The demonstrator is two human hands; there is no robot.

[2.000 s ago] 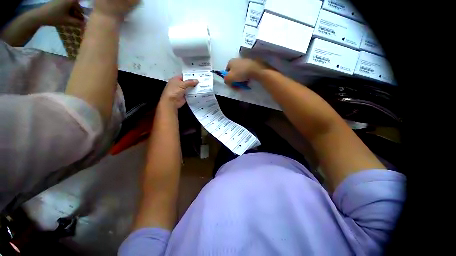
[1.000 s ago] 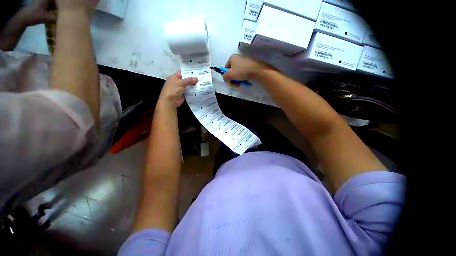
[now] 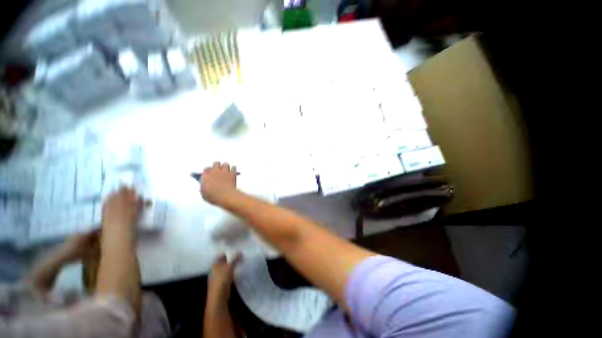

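The view is blurred. My right hand (image 3: 219, 183) is over the white table, closed around the side cutters (image 3: 196, 176); their dark jaws show to its left, and the hand hides most of the handles. My left hand (image 3: 223, 269) is low at the table's front edge, fingertips at the left edge of the printed label strip (image 3: 280, 302), seemingly pinching it. The strip hangs in a curve over the edge towards my body. The white label roll (image 3: 228, 228) lies just above my left hand. The block of white cartons (image 3: 419, 158) lies beyond my right forearm.
A dark pouch (image 3: 406, 196) lies at the front edge, with an open brown carton (image 3: 468, 125) at right. Another person's hand (image 3: 122, 204) is over white boxes (image 3: 72, 175) at left. A gold seal sheet (image 3: 216, 61) and stacked boxes (image 3: 86, 76) are behind.
The view has swung up, showing more of the table. My right hand with the cutters has moved away from the strip, further onto the table. The other person's hand is now over the left boxes.
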